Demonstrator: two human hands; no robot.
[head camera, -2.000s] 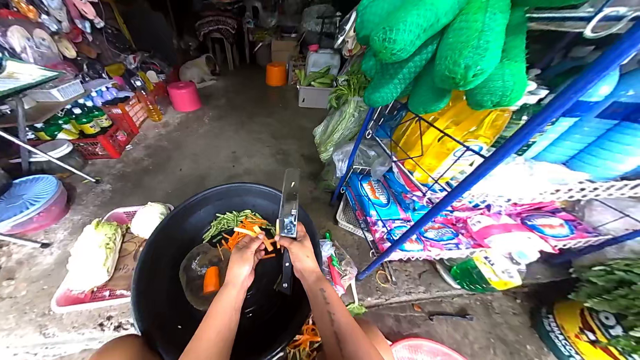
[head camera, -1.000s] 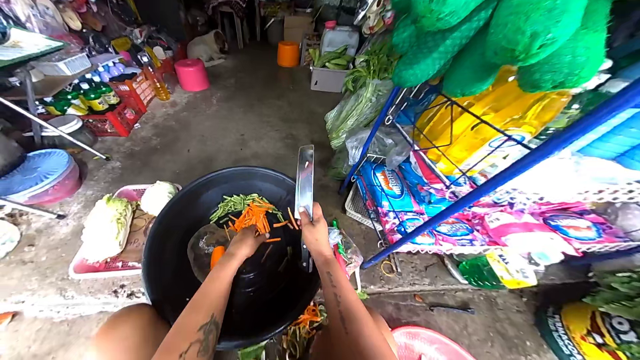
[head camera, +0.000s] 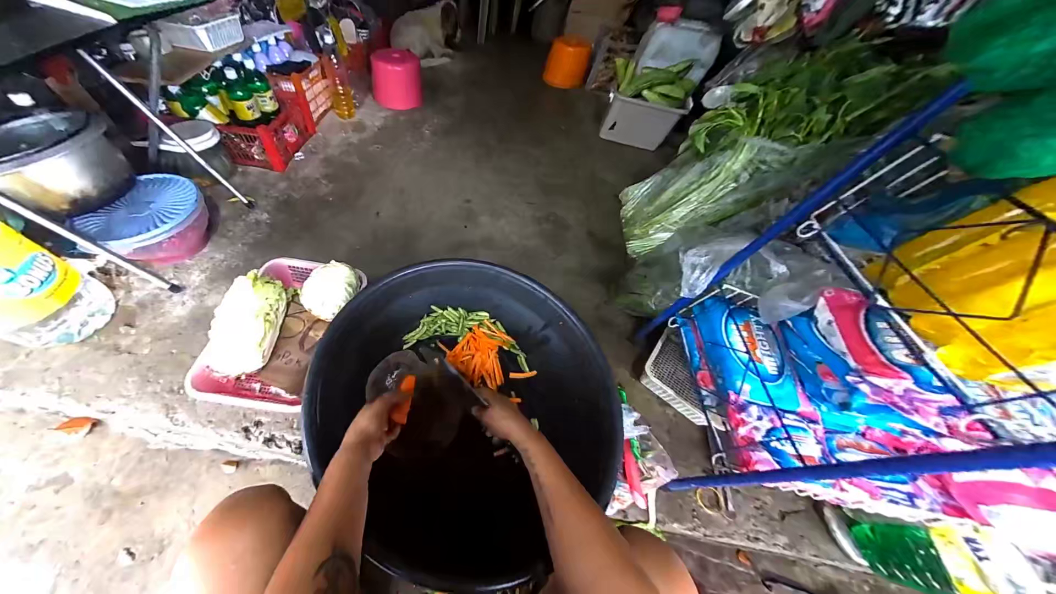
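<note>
A large black plastic basin (head camera: 577, 355) sits between my knees. Inside it, my left hand (head camera: 375, 425) holds a piece of carrot (head camera: 403, 399) over a round, dark cutting surface (head camera: 396, 371). My right hand (head camera: 503, 417) grips a knife (head camera: 464, 381), its blade pointing up and left toward the carrot strips; the handle is mostly covered by my fingers. Cut orange carrot strips (head camera: 478, 356) lie in a pile near the far side of the basin, touching a heap of sliced green vegetable (head camera: 445, 322). A few loose carrot strips lie to the right of the pile.
Left of the basin, a pink basket (head camera: 239, 391) holds a napa cabbage (head camera: 247, 323) and a round cabbage (head camera: 329, 289). A blue metal rack (head camera: 792, 216) with detergent packs (head camera: 747, 355) stands at right, beside bagged leafy greens (head camera: 709, 186). Pink (head camera: 396, 78) and orange (head camera: 568, 62) stools stand farther back.
My left hand has gone from the carrot strips to the carrot piece, now held in it. The knife, upright before, is now tilted low inside the basin. The view has shifted.
</note>
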